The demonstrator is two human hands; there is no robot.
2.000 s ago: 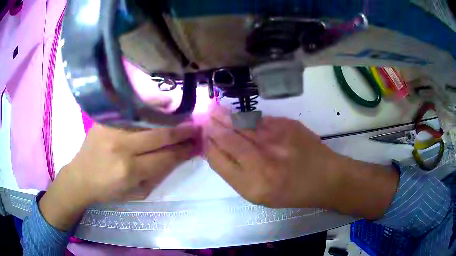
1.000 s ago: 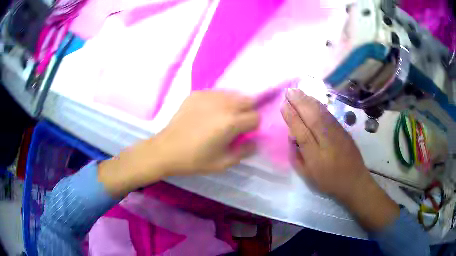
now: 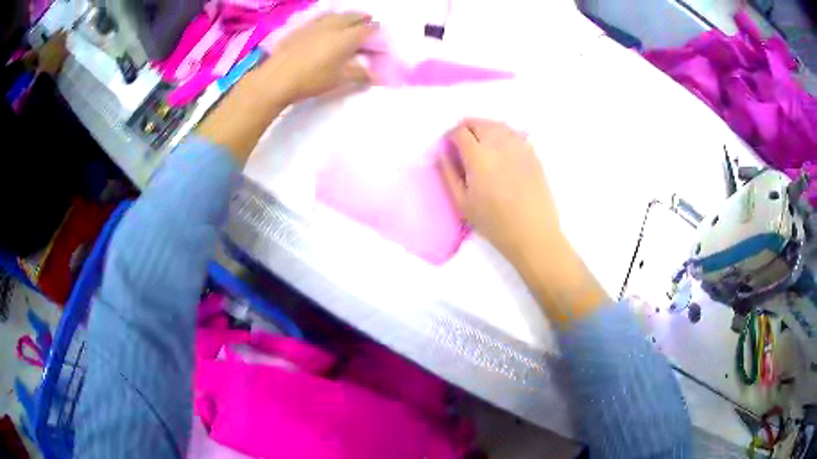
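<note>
A pale pink fabric piece [image 3: 394,202] lies on the white table in front of me. My right hand [image 3: 502,179] is at its right edge with fingers bent; blur hides whether it pinches the cloth. My left hand [image 3: 327,54] reaches to the upper left, its fingertips on another pale pink fabric panel [image 3: 448,73], which has a small dark mark near its top. The grip of the left fingers is blurred. The sewing machine head [image 3: 748,238] stands to the right, away from both hands.
Hot pink fabric heaps lie at the upper right [image 3: 735,90], upper left [image 3: 210,45] and below the table edge [image 3: 313,403]. A blue basket [image 3: 76,332] is at lower left. Green-handled [image 3: 745,350] and red-and-yellow-handled tools [image 3: 769,430] lie right. Another person's hand [image 3: 52,54] shows at far upper left.
The view has swung left, so the machine sits farther right. My hands have moved apart, the left one far up and left. The pink piece now lies flatter, away from the needle.
</note>
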